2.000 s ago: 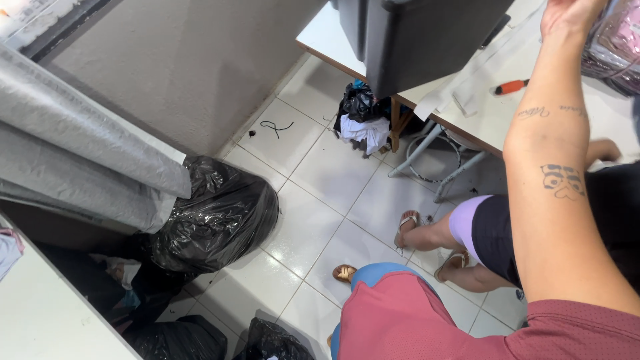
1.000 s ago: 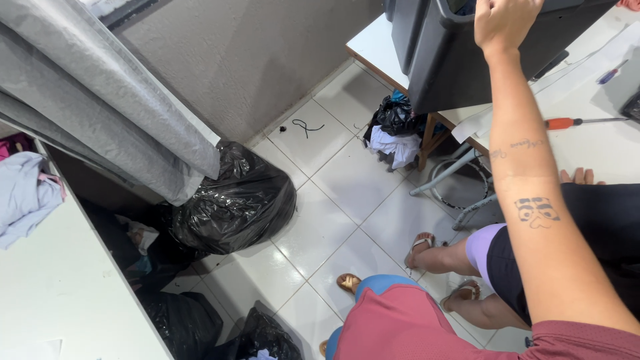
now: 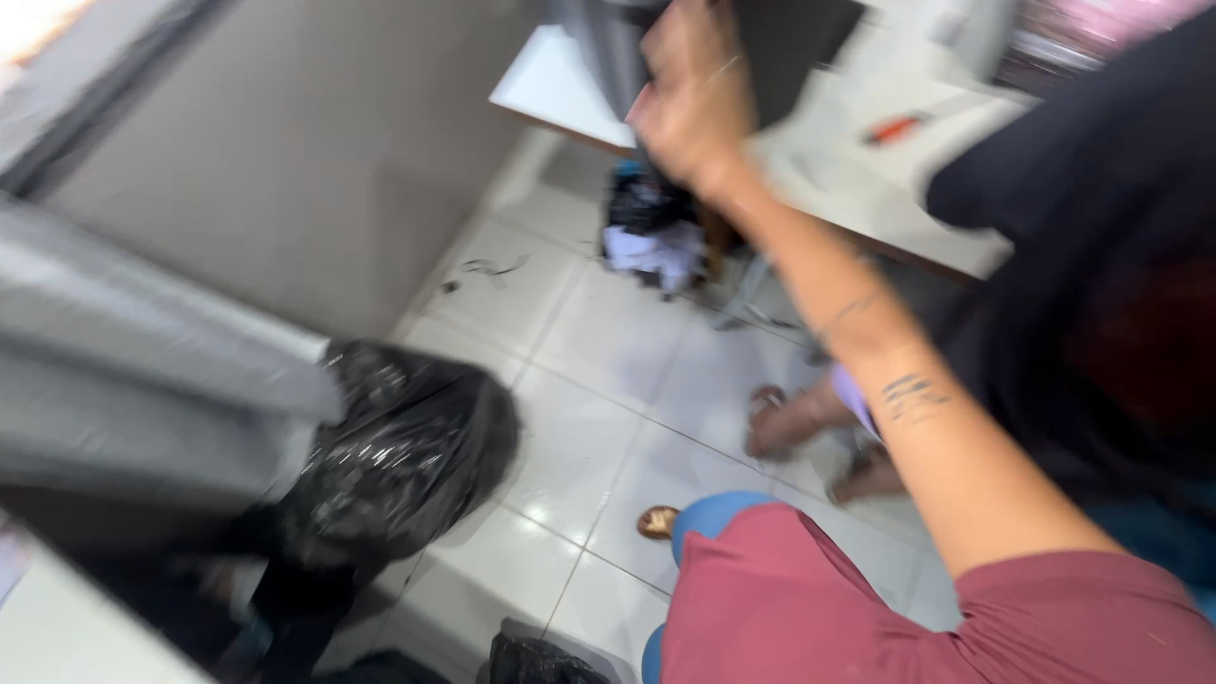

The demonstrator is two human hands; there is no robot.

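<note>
My right hand [image 3: 698, 100] is at the top, in front of a dark plastic bin [image 3: 793, 57] on the white table. Its fingers look curled near the bin's edge, but blur hides whether they grip it. My tattooed forearm stretches up from a maroon sleeve. My left hand is out of view. An orange-handled tool [image 3: 895, 129], perhaps a screwdriver, lies on the tabletop [image 3: 855, 195] to the right of the hand. Below the hand, a small black bag [image 3: 646, 201] with white cloth [image 3: 655, 249] is beside the table's underside.
A co-worker in dark clothing [image 3: 1073, 190] leans over the table at right, sandalled feet near mine. A large black plastic bag [image 3: 408, 446] stands on the tiled floor by a grey curtain [image 3: 142, 370]. Another black bag [image 3: 537, 655] is at the bottom. A white surface [image 3: 76, 617] fills the lower left corner.
My right hand has moved left across the bin from its right side. The co-worker's dark-clothed upper body now covers more of the right side.
</note>
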